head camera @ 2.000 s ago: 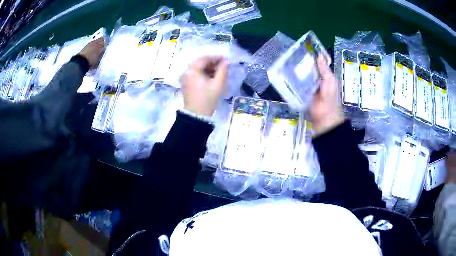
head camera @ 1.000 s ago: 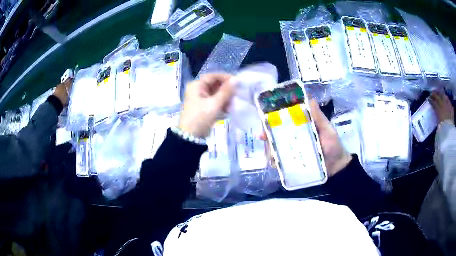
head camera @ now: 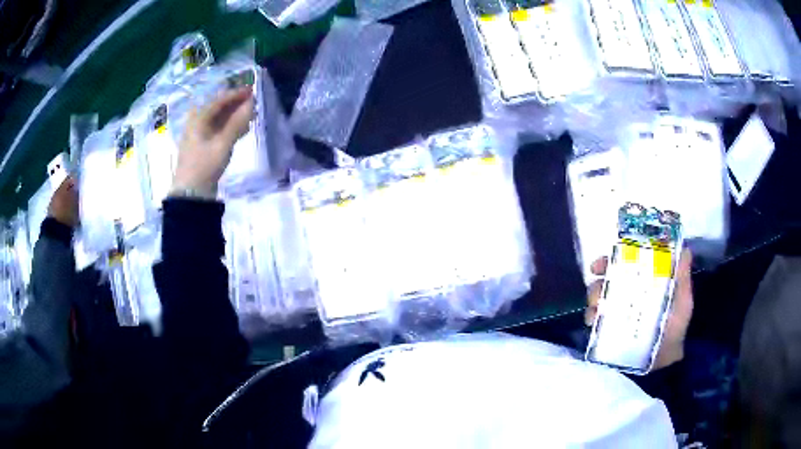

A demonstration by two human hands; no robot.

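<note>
My right hand holds a power bank half-assembly upright at the lower right, its green board and yellow tape at the top and its white cell facing up. My left hand is over bagged units at the left, fingers curled. Whether it grips anything cannot be told. A row of bagged units in clear wrap lies in front of me, boards and yellow tape at the far end.
An empty bubble bag lies on the dark matting behind. More bagged units lie at the upper right. White covers and a tilted white slab lie at the right. Another person's hand is at the far left, by more units.
My right hand has moved right and down with the half-assembly. My left hand has moved left, away from it; the pale film seen between my hands is no longer there. The view has shifted.
</note>
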